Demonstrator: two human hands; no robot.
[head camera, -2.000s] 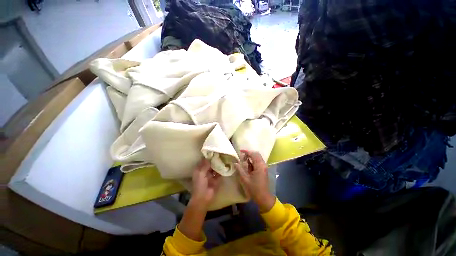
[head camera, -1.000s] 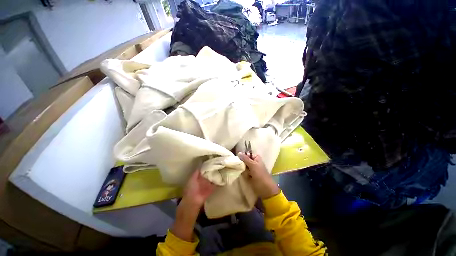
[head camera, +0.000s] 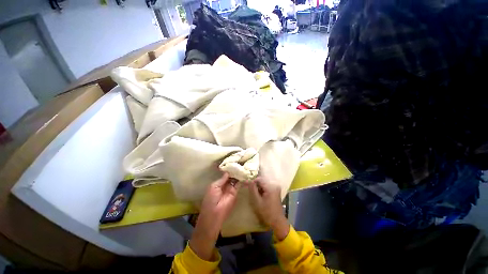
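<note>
A cream jacket (head camera: 214, 101) lies heaped over the yellow table (head camera: 155, 202). Its sleeve end (head camera: 241, 164), rolled open, stands up near the table's front edge. My left hand (head camera: 222, 193) grips the lower left rim of this sleeve end. My right hand (head camera: 264, 193) is at its lower right side, fingers closed and close to my left fingertips. The thread snips cannot be made out now; my right hand's fingers hide what is in the palm.
A phone with a cartoon picture (head camera: 117, 201) lies at the table's left. A white panel (head camera: 69, 155) and brown carton (head camera: 59, 126) stand left. Dark plaid garments (head camera: 401, 80) pile high at right over blue denim (head camera: 428, 192). Another dark pile (head camera: 230, 40) is behind.
The sleeve end has tipped upward and moved slightly right. My left hand has moved right and up to its lower rim. My right hand has lowered, and the snips' tips no longer show.
</note>
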